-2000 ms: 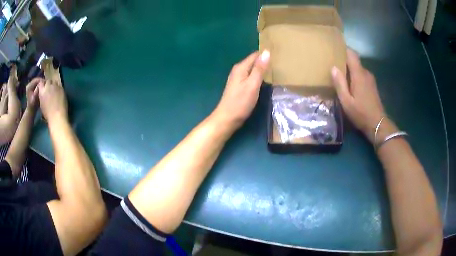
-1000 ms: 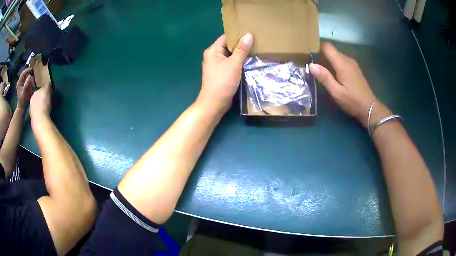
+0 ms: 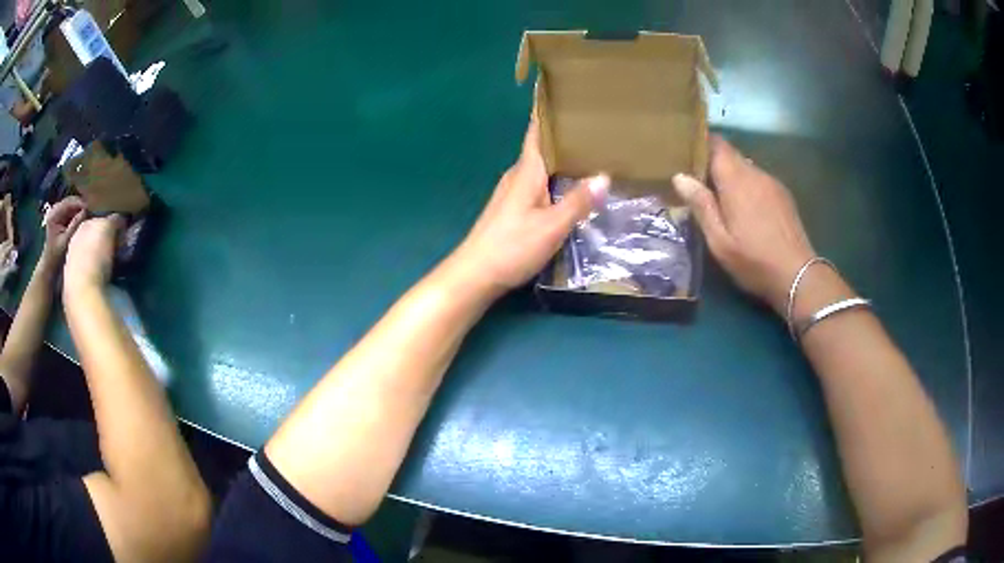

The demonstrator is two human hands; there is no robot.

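An open small packing box (image 3: pixel 617 307), black outside and brown inside, sits on the dark-green table in front of me. Its brown lid (image 3: pixel 622 110) stands up at the far side, with small side ears and a dark notch at the top edge. A shiny, crinkled clear plastic bag (image 3: pixel 628 244) lies inside; its contents are dark and unclear. My left hand (image 3: pixel 536 220) grips the box's left side, thumb over the inner edge. My right hand (image 3: pixel 749 214) is at the right side, thumb at the lid's hinge corner, its other fingers behind the lid's edge.
The glossy green table (image 3: pixel 330 220) has a curved pale edge. At the left, a neighbouring person's hands (image 3: pixel 94 247) work at another open box (image 3: pixel 108 181). Dark blocks (image 3: pixel 110 105) stand beyond it. Pale upright pipes (image 3: pixel 907 35) stand at the far right.
The lid now shows its full height with its ears out. The box sits slightly nearer me than one second ago. The right thumb has moved to the hinge corner. The neighbour's box has shifted.
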